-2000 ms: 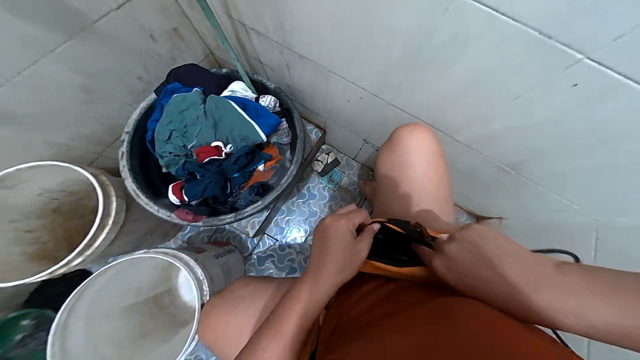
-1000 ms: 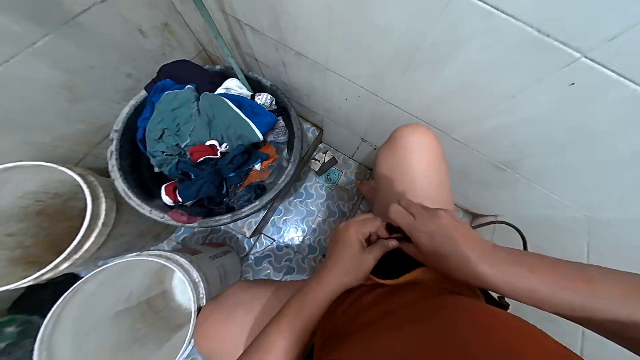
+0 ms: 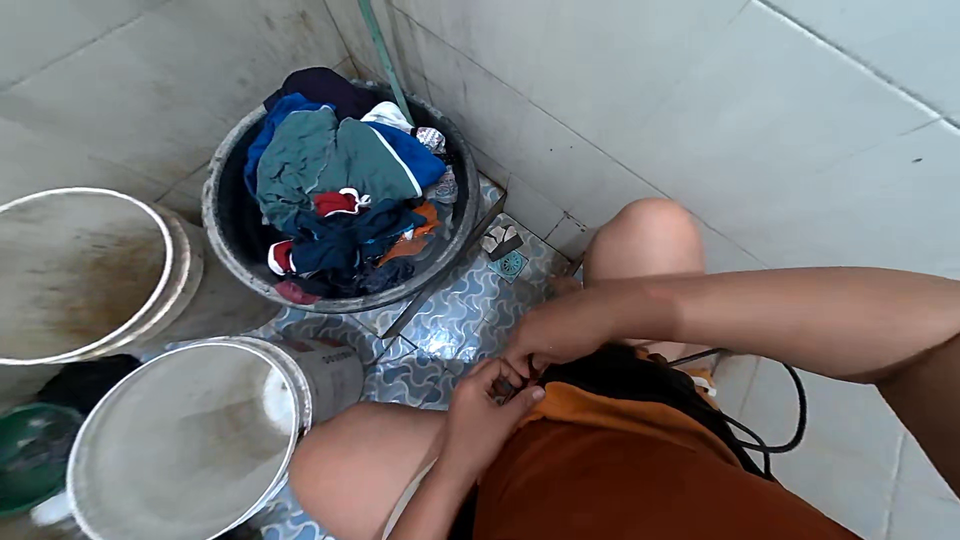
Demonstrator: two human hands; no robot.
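My left hand (image 3: 491, 401) and my right hand (image 3: 562, 330) meet over my lap, at the edge of a black garment or bag (image 3: 630, 379) with an orange border. Fingers of both hands pinch a small dark piece, perhaps a cord or strap end; it is too small to tell. A black cord (image 3: 799, 420) loops out at the right of my waist. Rust-orange cloth (image 3: 615, 480) covers my torso. Ahead on the left, a large dark round tub (image 3: 217, 217) holds a heap of wet-looking clothes (image 3: 322, 157), green, blue, red and orange.
Two white plastic buckets, one (image 3: 304, 405) near my knee and another (image 3: 176, 270) behind it, stand at the left. Beside them are a green basin (image 3: 34, 457) and dark cloth (image 3: 90, 382). A floor drain (image 3: 509, 265) lies near the tiled wall (image 3: 675, 112). A green pole (image 3: 384, 56) leans into the tub.
Both hands have moved left along the black piece's edge, and my right forearm now crosses over it. More of the black material and the looped cord shows at the right.
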